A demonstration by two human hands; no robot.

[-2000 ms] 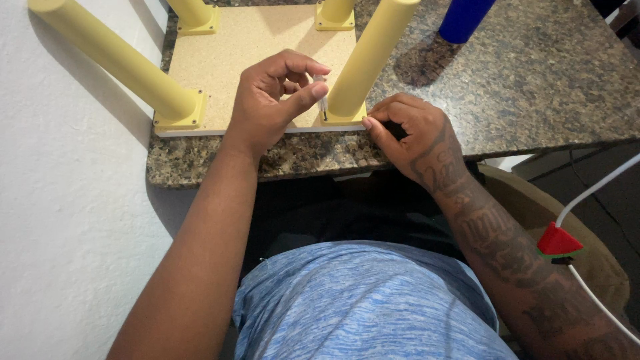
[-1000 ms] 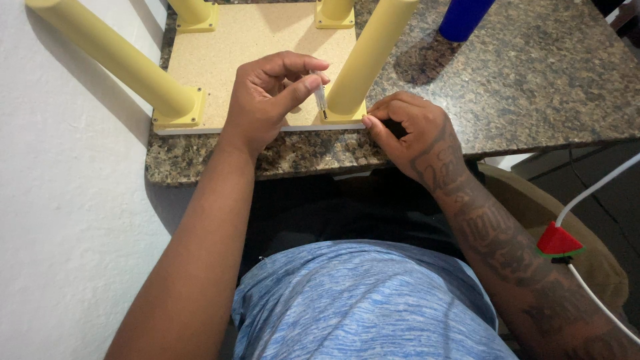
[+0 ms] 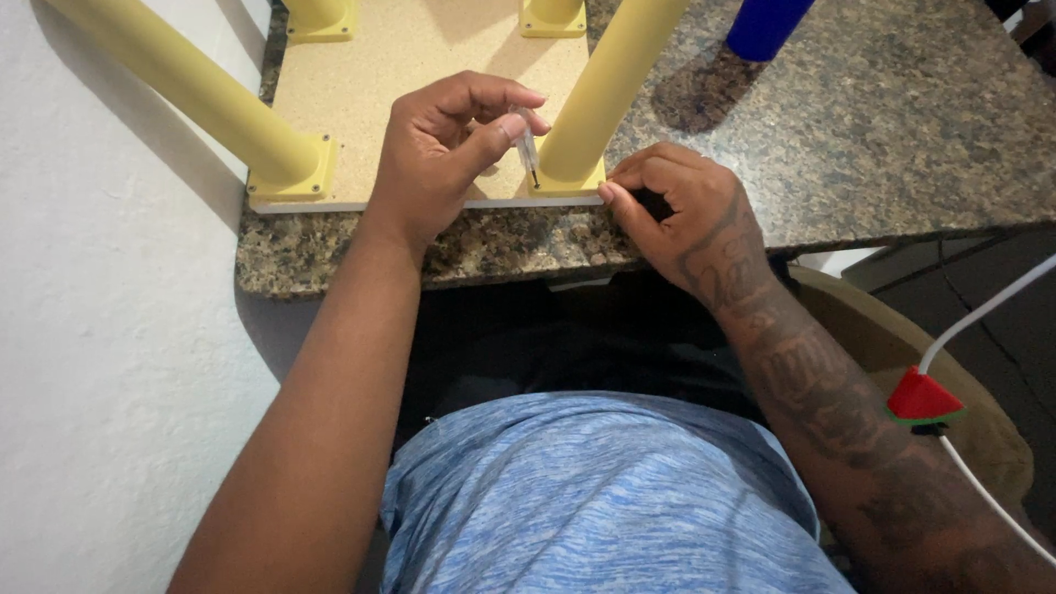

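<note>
My left hand (image 3: 458, 148) holds a small screwdriver with a clear handle (image 3: 525, 144) between thumb and fingers. Its dark tip meets the near left corner of the yellow square foot (image 3: 569, 183) of a round yellow leg (image 3: 610, 74). At that foot's right corner, the thumb and fingertips of my right hand (image 3: 685, 206) are pinched together; whether they hold something small is hidden. The foot lies on a particleboard panel (image 3: 429, 41) with a white edge. Another yellow leg (image 3: 198, 99) stands at the panel's near left corner, its flange held by screws.
Two more yellow legs (image 3: 318, 12) (image 3: 553, 10) rise at the panel's far corners. The panel rests on a speckled granite countertop (image 3: 866, 124), beside a white wall (image 3: 124, 330). A blue cup (image 3: 767, 29) stands at the back. A white cable (image 3: 982, 318) with a red piece hangs at right.
The fingers of my left hand have shifted slightly around the screwdriver. My right hand remains at the foot's right corner.
</note>
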